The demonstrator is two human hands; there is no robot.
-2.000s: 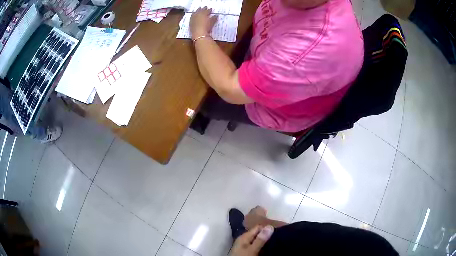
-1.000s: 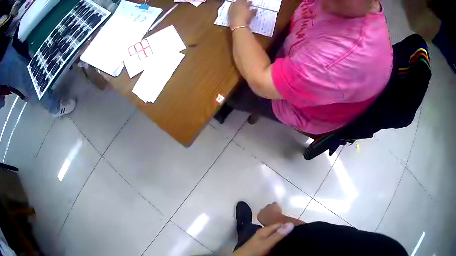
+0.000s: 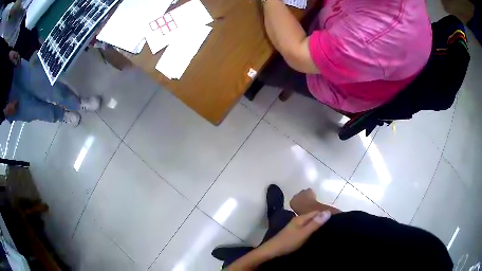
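My left hand [image 3: 298, 228] is bare, low in the view, its forearm rising from the bottom edge. Its thumb lies against my black clothing; its fingers are mostly hidden. My right hand [image 3: 304, 200] is curled into a loose fist just beyond it, with no object visible in it. The brown desk [image 3: 222, 69] stands ahead, out of reach of both hands. White paper sheets [image 3: 185, 53] lie on it, one with a red grid. A small white and red label [image 3: 252, 73] is at the desk's edge.
A person in a pink shirt [image 3: 370, 58] sits at the desk on a chair with a black garment [image 3: 446, 79]. Another person's legs [image 3: 39, 95] stand at left, below a dark-pocketed white tray [image 3: 74, 39]. Glossy tiled floor [image 3: 153, 174] lies between. A brown object [image 3: 24, 196] is at the lower left.
The view has shifted, so the desk and seated person sit higher and further right. More of the standing person and both my feet now show. My hands stay close together.
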